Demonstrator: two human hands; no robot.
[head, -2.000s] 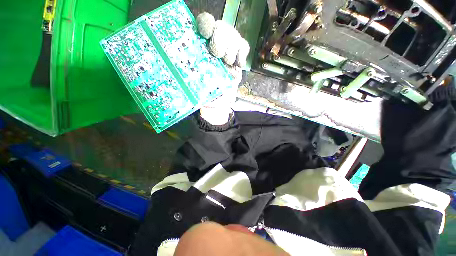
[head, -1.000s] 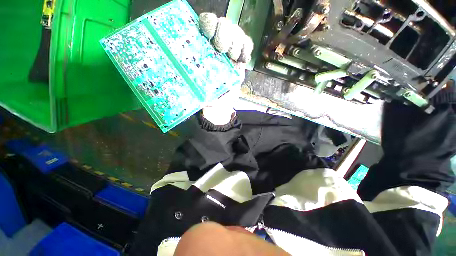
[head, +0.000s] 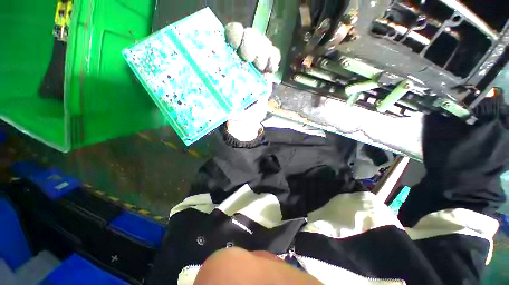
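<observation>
A green circuit board (head: pixel 195 75) with a centre strip is held tilted in front of the green bin, its face with small parts toward me and washed out by glare. My left hand (head: pixel 254 50), in a whitish knitted glove, is closed on the board's right edge; part of the hand is hidden by the board. A dark carrier fixture (head: pixel 413 64) with crossbars, open slots and pale-green clips is on the bench at the upper right. My right sleeve reaches the right edge beside it; my right hand cannot be made out.
A large green bin (head: pixel 114 83) stands at the left, with a yellow-and-black part inside. The bright bench edge (head: pixel 363 119) runs below the fixture. Blue and black containers (head: pixel 134 227) lie at the lower left. A small green piece (head: pixel 399 199) shows near my lap.
The board and my left hand sit slightly further right in the picture, with stronger glare on the board. The fixture appears tilted differently, and my right cuff is higher.
</observation>
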